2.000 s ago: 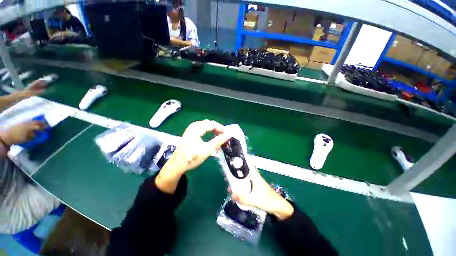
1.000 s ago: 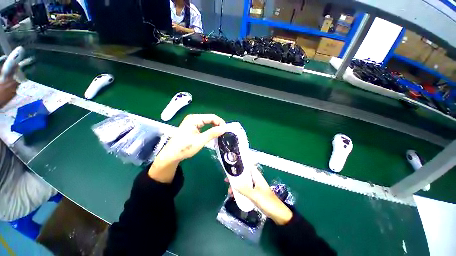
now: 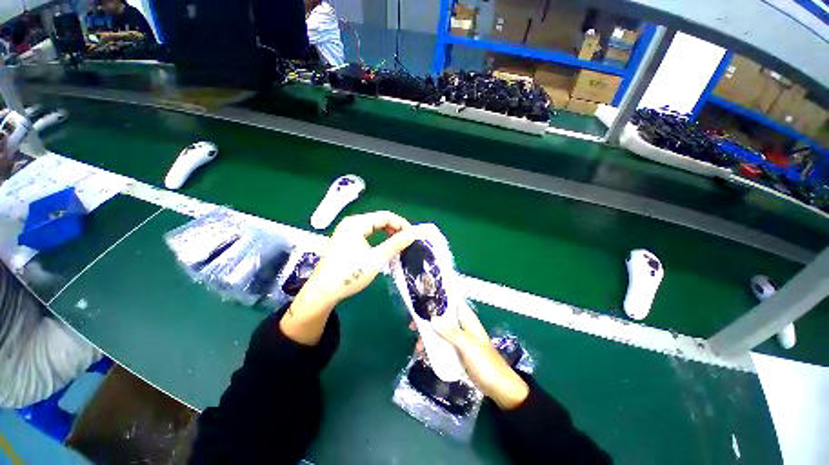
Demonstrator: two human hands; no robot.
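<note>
A white handheld device (image 3: 445, 350) is held upright at the centre, its wide head up. A glossy black face panel (image 3: 424, 280) lies on its face. My right hand (image 3: 477, 354) is wrapped around the device's lower body. My left hand (image 3: 356, 259) has thumb and forefinger together at the upper left edge of the device's head; whether a film is pinched there cannot be seen. Clear bags with dark panels (image 3: 441, 392) lie on the bench under and behind my right hand.
A stock of bagged panels (image 3: 232, 257) lies left of my left hand. Beyond the white rail (image 3: 564, 315), the green conveyor (image 3: 509, 241) carries spaced white devices (image 3: 644, 283). A blue bin (image 3: 54, 219) stands on white sheets at far left, near a neighbouring worker. A post stands at right.
The devices on the belt have moved right. The held device has turned slightly and its panel now shows bright reflections. Both my hands stay nearly in place. The neighbour's arm has moved away from the bin.
</note>
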